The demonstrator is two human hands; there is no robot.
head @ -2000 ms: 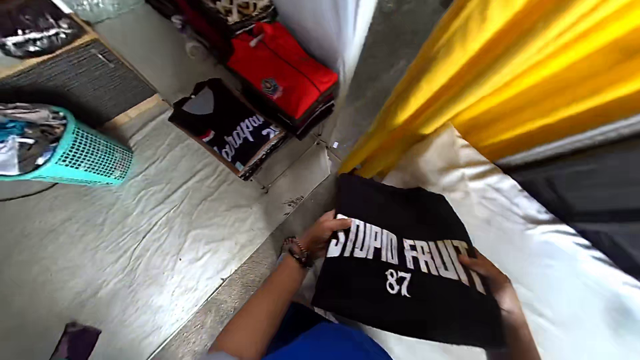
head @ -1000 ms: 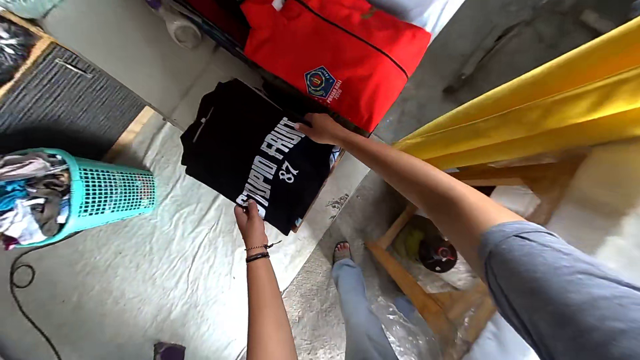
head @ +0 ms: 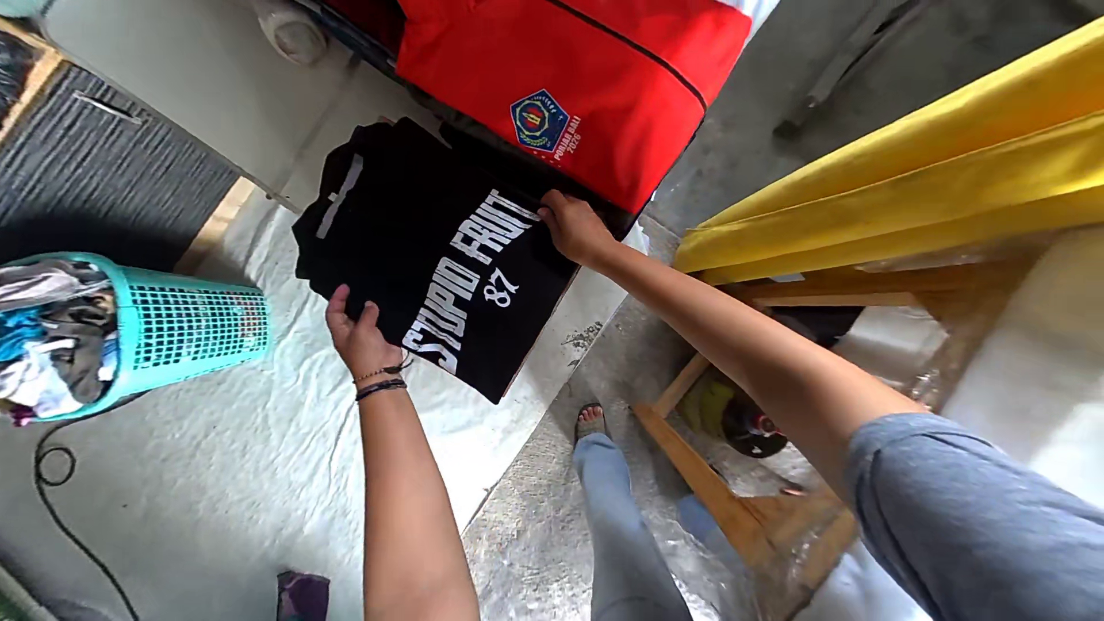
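A folded black T-shirt (head: 405,233) with white lettering lies flat on a pile of clothes, its collar toward the upper left. My left hand (head: 364,332) rests at the shirt's lower left edge, fingers spread, with bracelets at the wrist. At the far edge, close to the end of the lettering, my right hand (head: 573,226) touches the shirt with its fingers bent; whether it pinches the cloth is hard to tell. Just beyond that hand lies a folded red garment (head: 638,95) with a badge and a dark stripe, on top of another stack.
To the left stands a turquoise plastic basket (head: 194,323) full of cloth, with a dark cable (head: 65,517) on the floor beside it. Yellow fabric (head: 897,164) hangs at the right above a wooden frame (head: 699,466). A dark cloth (head: 302,595) lies at the bottom.
The black shirt, held in both hands over the white surface two seconds ago, now lies on the pile beside the red garment. Since one second ago my left hand has shifted toward the collar end.
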